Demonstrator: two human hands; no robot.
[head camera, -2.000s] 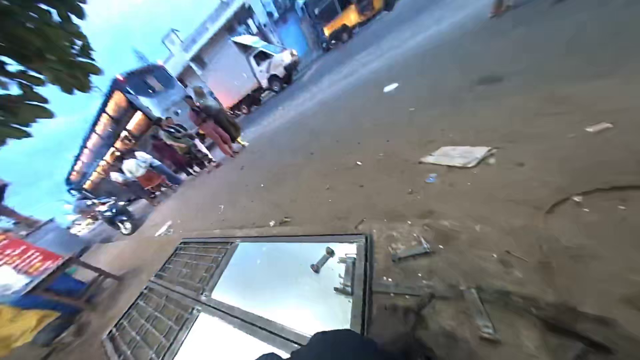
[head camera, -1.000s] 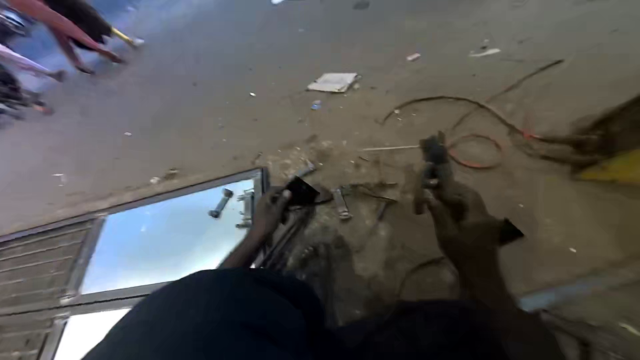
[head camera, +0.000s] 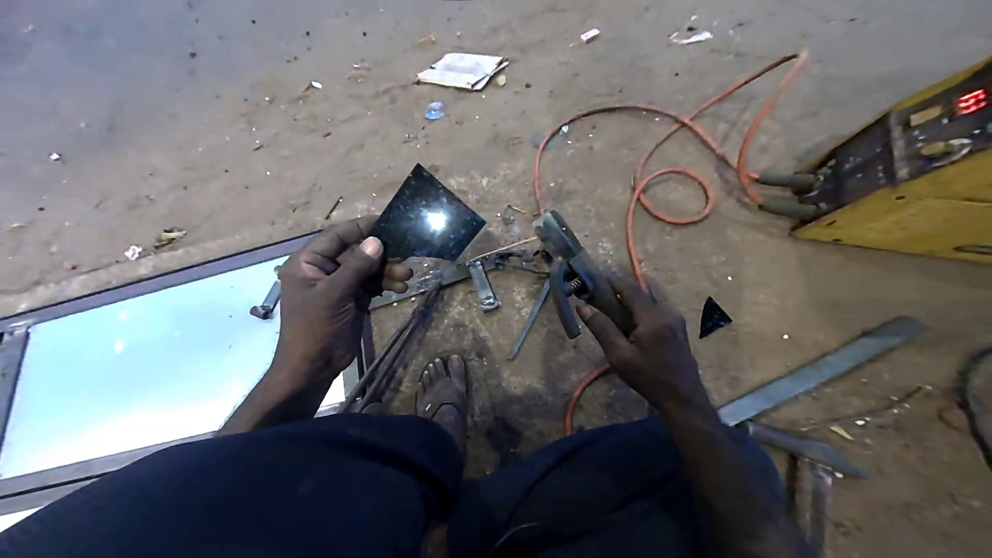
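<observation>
My left hand pinches a dark square glass plate, probably welding filter glass, by its left corner; a bright light reflects in it. My right hand grips a welding electrode holder. A thin rod extends leftward from the holder's jaws toward the plate. Beneath the rod, a small metal bracket lies by a flat metal bar on the ground. An orange welding cable loops behind the holder. A metal frame with a pale reflective panel lies left of my legs.
At the right stands a yellow and black welding machine with a lit red display. A long flat metal strip and a dark triangular shard lie at lower right. Folded paper is on the ground ahead. My foot is below the bracket.
The view has swung down and right from the street. The dark plate has been raised and shows more of its face. The electrode holder now points up and left.
</observation>
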